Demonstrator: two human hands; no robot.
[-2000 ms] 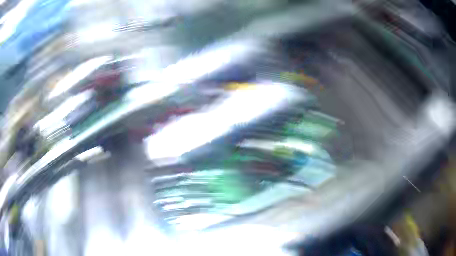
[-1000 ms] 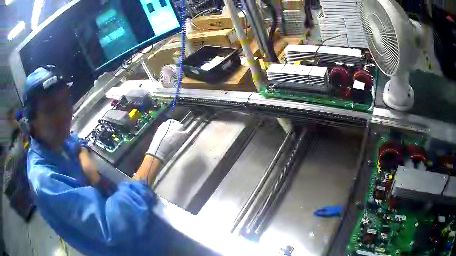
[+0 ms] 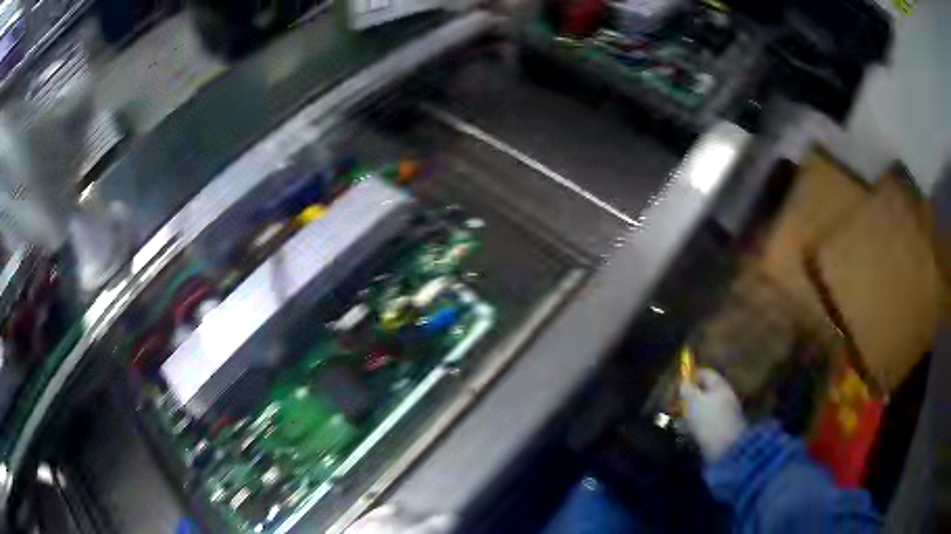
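The frame is blurred by motion. A large green power board [image 3: 323,417] lies in its dark frame on the conveyor, left of centre, with a long silver-white heatsink [image 3: 287,287] across it. My right hand [image 3: 714,414], in a white glove, is at the lower right over the dark parts box area [image 3: 751,323], with a small yellow piece [image 3: 687,364] at its fingertips. My left hand [image 3: 401,522], also in a white glove, is mostly cut off by the bottom edge at the board's near rail; its fingers cannot be made out.
A metal rail [image 3: 521,402] runs between the board and the box. Another board [image 3: 636,63] is at the top. Cardboard flaps [image 3: 886,271] stand at the right, beside a red surface [image 3: 850,422] with yellow pieces. A blurred white fan [image 3: 94,235] is at the far left.
The view has swung right from the other worker and monitor to the board and parts box. Both my gloved hands have come into view, the right one with a yellow piece.
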